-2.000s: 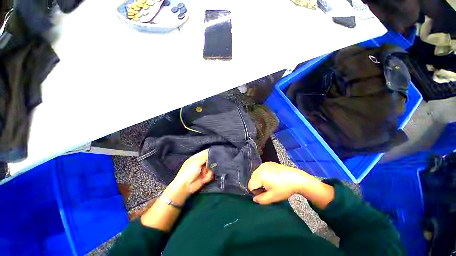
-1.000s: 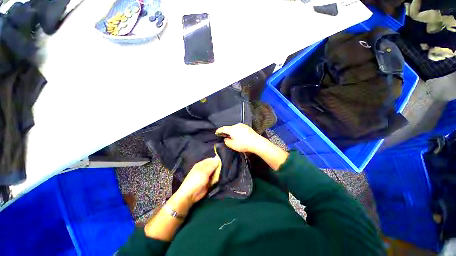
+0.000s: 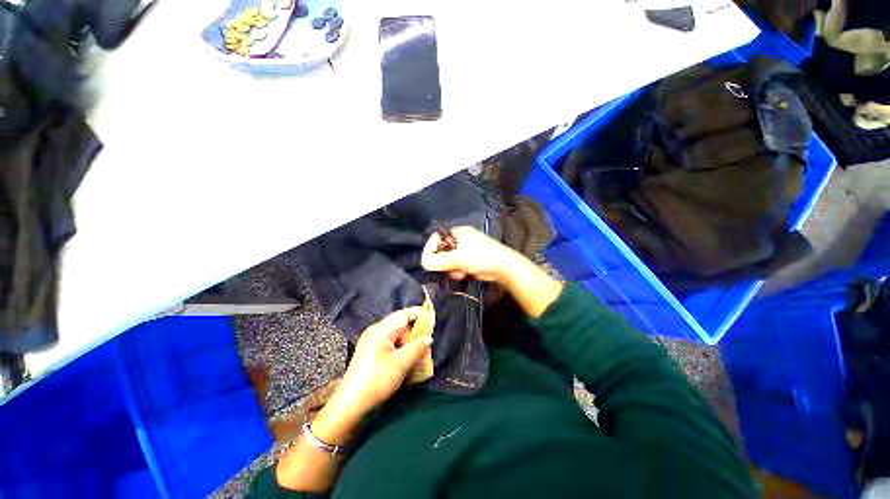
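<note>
A dark denim-look garment lies bunched on my lap, with pale seam stitching on its near flap. My left hand pinches a flat yellow-tan pointed strip at the garment's edge. My right hand is raised over the garment, up and right of the left hand, with its fingers closed together; a small dark thing shows at the fingertips, too small to name. A needle or thread cannot be made out.
A white table crosses ahead, bearing a phone and a button tray with yellow and dark buttons. A blue crate at right holds brown-black garments. More blue crates stand at lower left and lower right.
Two seconds ago both hands were low on the garment. Since then my right hand has moved up and left, and the yellow-tan strip shows in my left hand. The garment's near flap has shifted.
</note>
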